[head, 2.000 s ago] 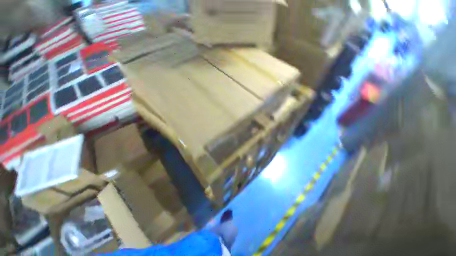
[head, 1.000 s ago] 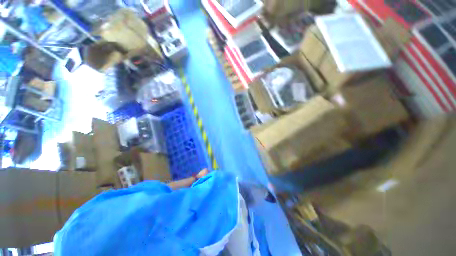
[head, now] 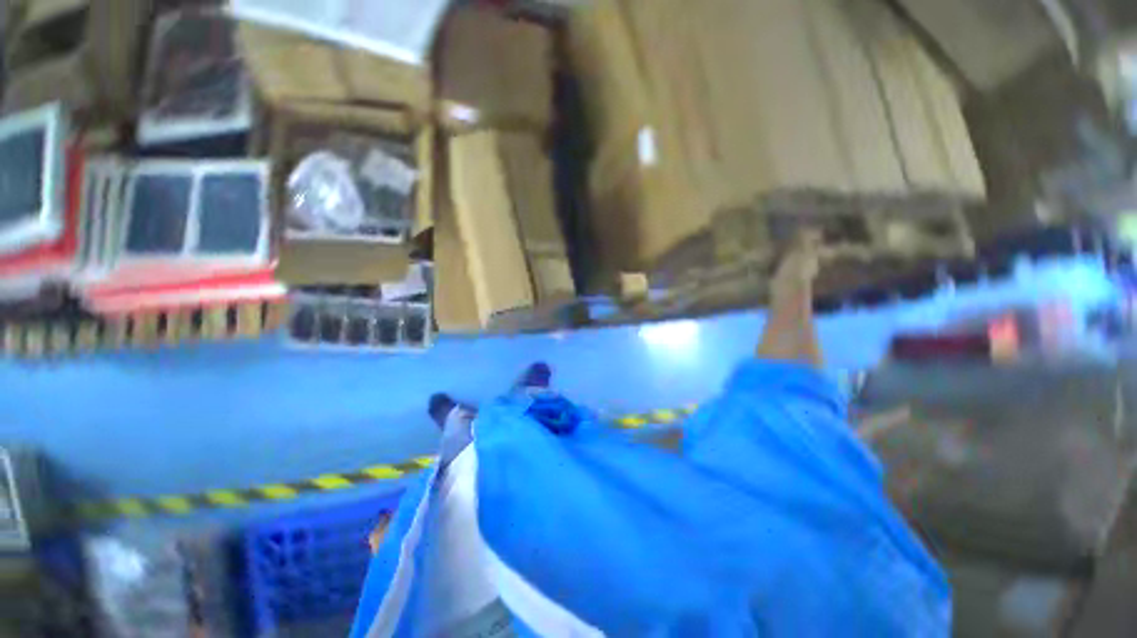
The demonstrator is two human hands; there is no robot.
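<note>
My right hand (head: 798, 259) stretches out from a blue sleeve to the edge of a wooden pallet (head: 916, 234), which bears large brown cartons (head: 798, 106). The hand is blurred, so its grip and whether it touches the pallet cannot be told. Only a small part of my left hand (head: 379, 531) shows beside my blue smock, above a blue plastic crate or pallet (head: 312, 561); its fingers are hidden.
White screen trays (head: 187, 256) stand on red ones at the left. An open carton (head: 343, 259) holds clear plastic; a narrow carton (head: 480, 224) is beside it. Yellow-black tape (head: 312, 484) crosses the blue floor (head: 225, 411). Brown cartons (head: 997, 461) are at the lower right.
The view has swung from along the aisle to facing the stacked cartons across it. My right arm now shows stretched out towards the pallet. My left hand is lower and mostly hidden.
</note>
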